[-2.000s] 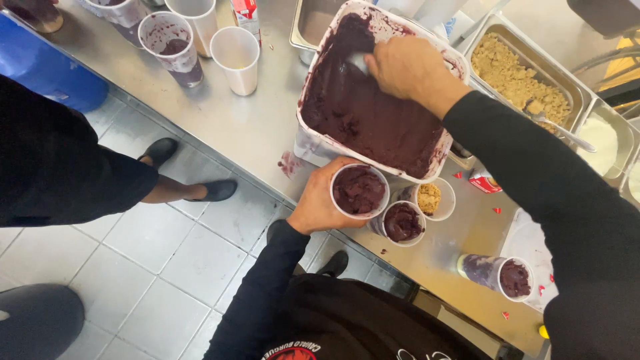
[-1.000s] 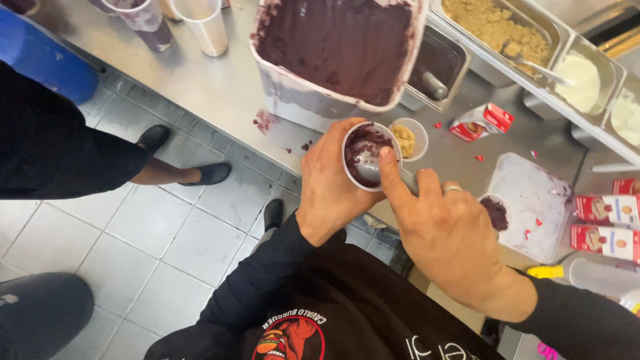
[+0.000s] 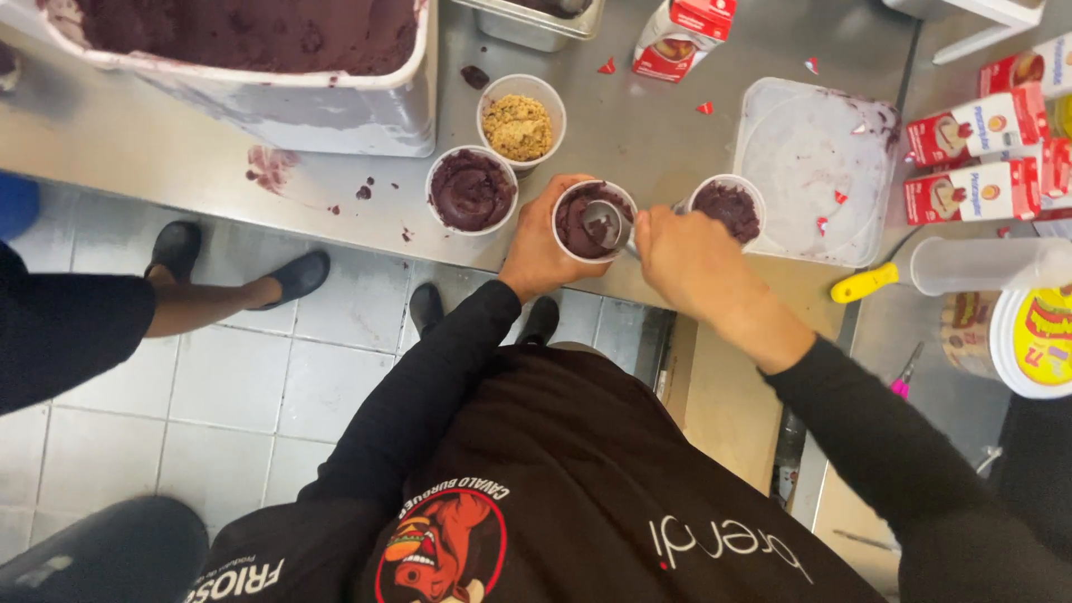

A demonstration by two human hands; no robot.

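My left hand (image 3: 546, 243) is wrapped around a plastic cup (image 3: 593, 219) of dark purple frozen cream at the counter's edge. A metal spoon (image 3: 609, 224) rests with its bowl on the cream inside that cup, its handle held in my right hand (image 3: 695, 264). Left of the held cup stands another cup of purple cream (image 3: 471, 191), touching a cup of golden crumbs (image 3: 521, 120). One more purple-filled cup (image 3: 727, 209) stands just beyond my right hand, which hides part of it.
A large white tub of purple cream (image 3: 285, 105) stands at the upper left. A stained plastic lid (image 3: 812, 167), red-and-white cartons (image 3: 971, 191), a yellow-handled tool (image 3: 867, 283) and pink-handled scissors (image 3: 901, 387) lie to the right. A co-worker's legs (image 3: 201, 301) show at left beside the steel counter (image 3: 636, 151).
Two seconds ago my right hand was in the tub; a second ago it was over the held cup, where it still works the spoon. The view has shifted right along the counter.
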